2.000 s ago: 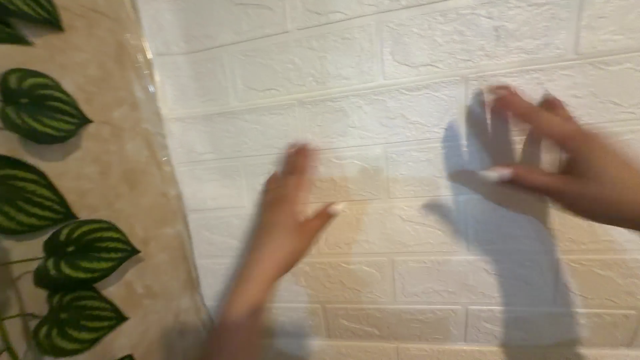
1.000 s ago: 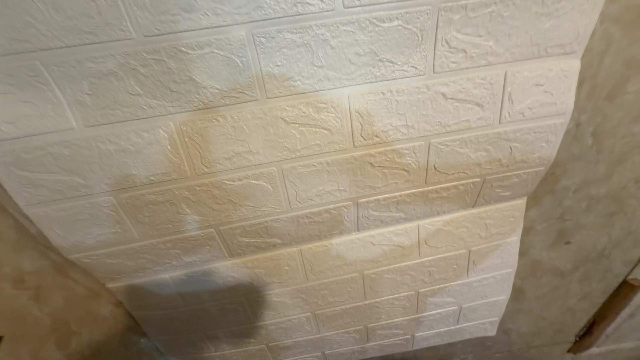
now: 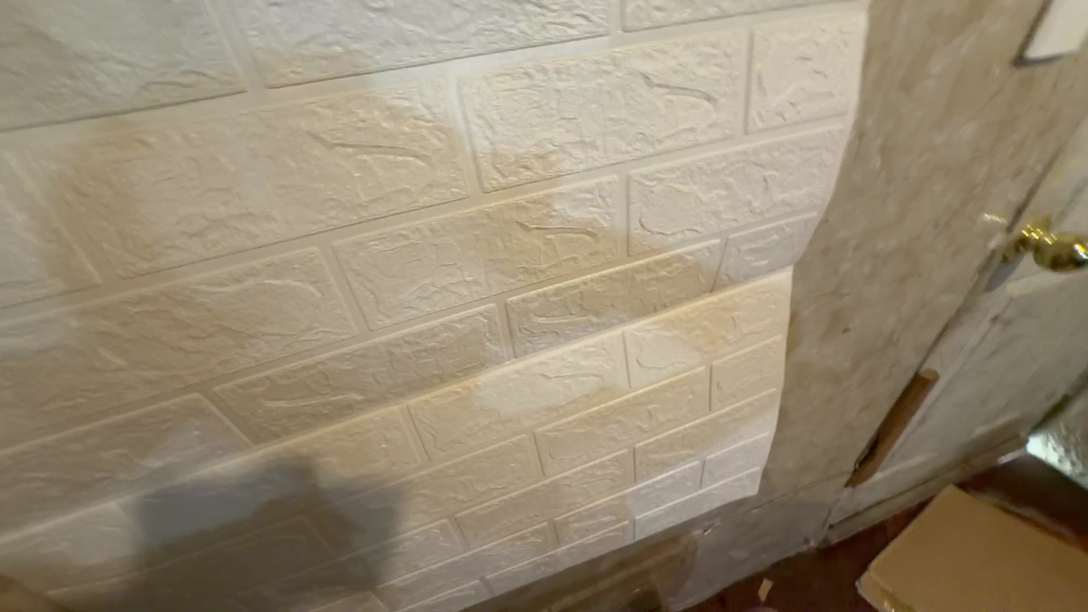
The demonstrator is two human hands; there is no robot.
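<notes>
Neither my left hand nor my right hand shows in the head view now. White embossed brick-pattern wall panel [image 3: 544, 229] fills most of the view and hangs against the wall. Its right edge is wavy and stands off the wall in places, and a crease or bend runs slantwise across it at mid height. The lower edge ends above the floor. A dark shadow lies on the panel's lower left part; what casts it is out of view.
Beige mottled wall [image 3: 850, 340] shows right of the panel. Farther right is a door with a brass knob [image 3: 1054, 246]. A brown strip [image 3: 897, 425] stands near the door's edge. A cardboard box [image 3: 969, 561] lies on the reddish floor at the lower right.
Both hands were over the panel two seconds ago and are out of view now. The view has swung far, from the leaves at the left to the door side.
</notes>
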